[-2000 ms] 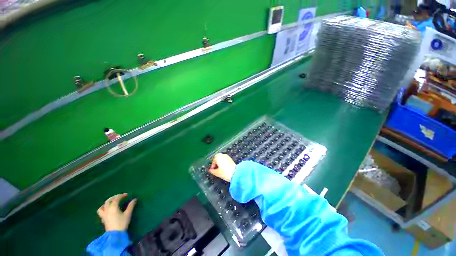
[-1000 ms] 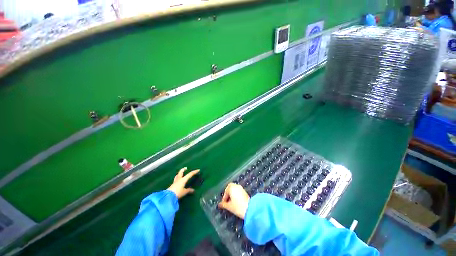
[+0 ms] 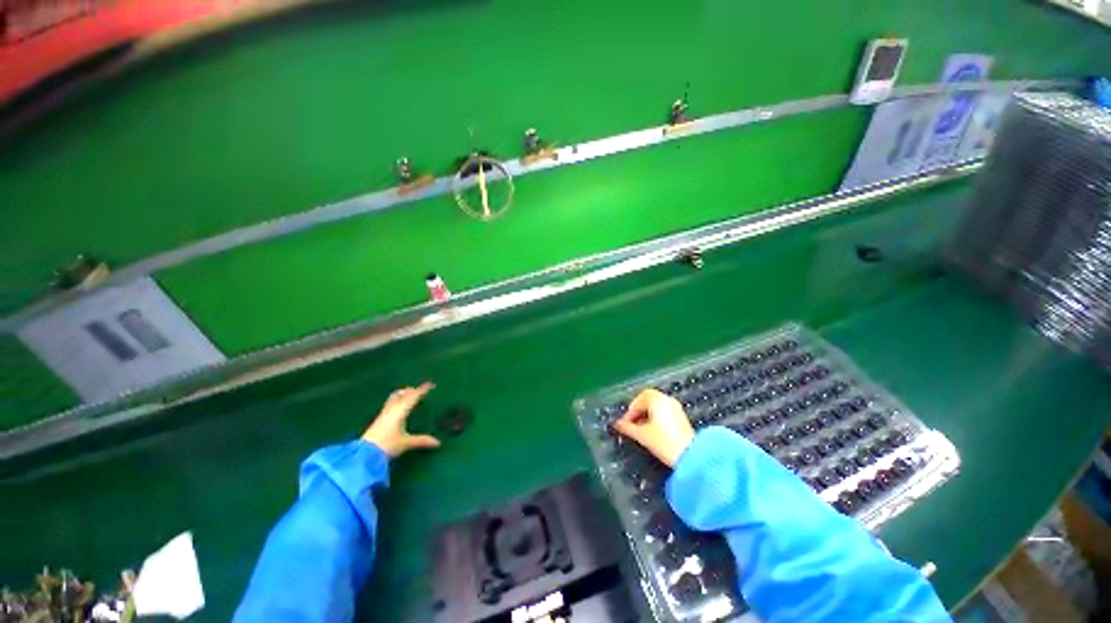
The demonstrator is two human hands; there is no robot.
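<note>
The clear blister tray (image 3: pixel 798 420) with rows of dark round parts lies on the green bench. My right hand (image 3: pixel 656 426) is over its far left corner, fingertips pinched together at the tray; whether they hold a part cannot be told. My left hand (image 3: pixel 400 422) is open, thumb and fingers apart, just left of a small dark part (image 3: pixel 456 420) on the bench. The black fixture (image 3: pixel 524 543) lies between my forearms at the lower edge, with no hand on it.
A jumble of loose parts (image 3: pixel 61 601) and a white paper scrap (image 3: pixel 169 577) lie at the lower left. Stacked blister trays (image 3: pixel 1045 213) stand at the far right. The green upright panel (image 3: pixel 585 219) runs behind the bench. A small dark piece (image 3: pixel 869 253) lies near the panel.
The view has swung left, bringing the loose parts and paper scrap into sight. My left hand has moved off the small dark part to its left. My right hand stays at the tray's corner.
</note>
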